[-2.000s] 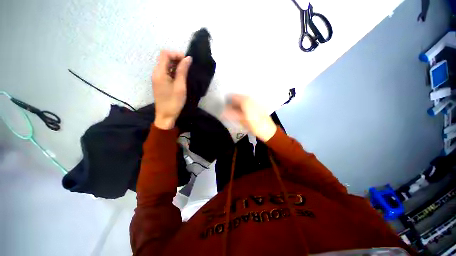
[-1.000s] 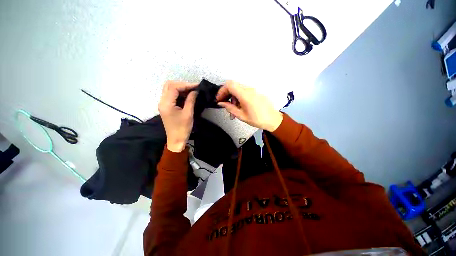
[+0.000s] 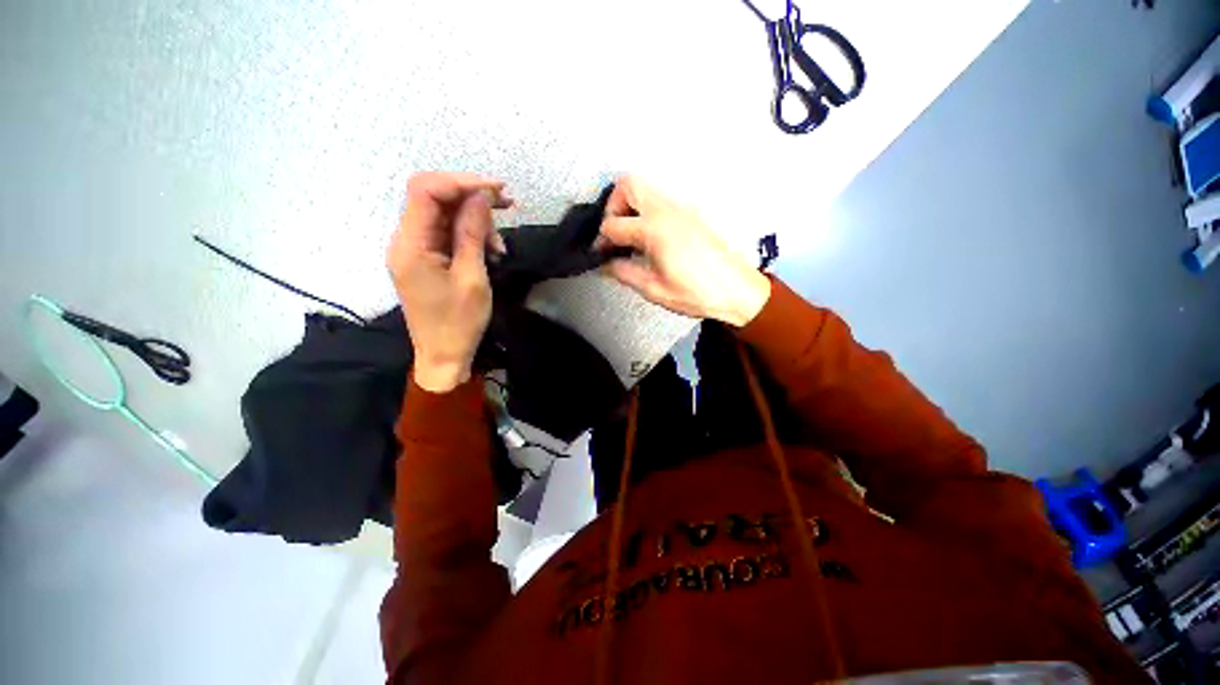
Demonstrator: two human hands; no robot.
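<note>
A black garment (image 3: 321,428) lies bunched on the pale table's front edge, partly behind my left forearm. Its narrow sleeve or leg end (image 3: 542,254) stretches up between my two hands. My right hand (image 3: 662,248) pinches the tip of this end between thumb and fingers. My left hand (image 3: 446,261) is beside the other part of the narrow piece, with thumb and fingers slightly apart; whether the fingertips hold the cloth cannot be told. A thin black cord (image 3: 274,278) runs from the garment out to the left on the table.
Large shears with black handles (image 3: 814,78) lie at the table's (image 3: 321,121) far right edge. Smaller dark scissors (image 3: 134,348) and a pale green loop (image 3: 118,388) lie at the left. A dark scrap (image 3: 767,250) is at the right edge. A blue crate (image 3: 1084,519) stands on the floor.
My right hand came in from the right and took hold of the narrow end. The end, earlier pointing away from me, now points right. My left hand's fingers have loosened and moved slightly left.
</note>
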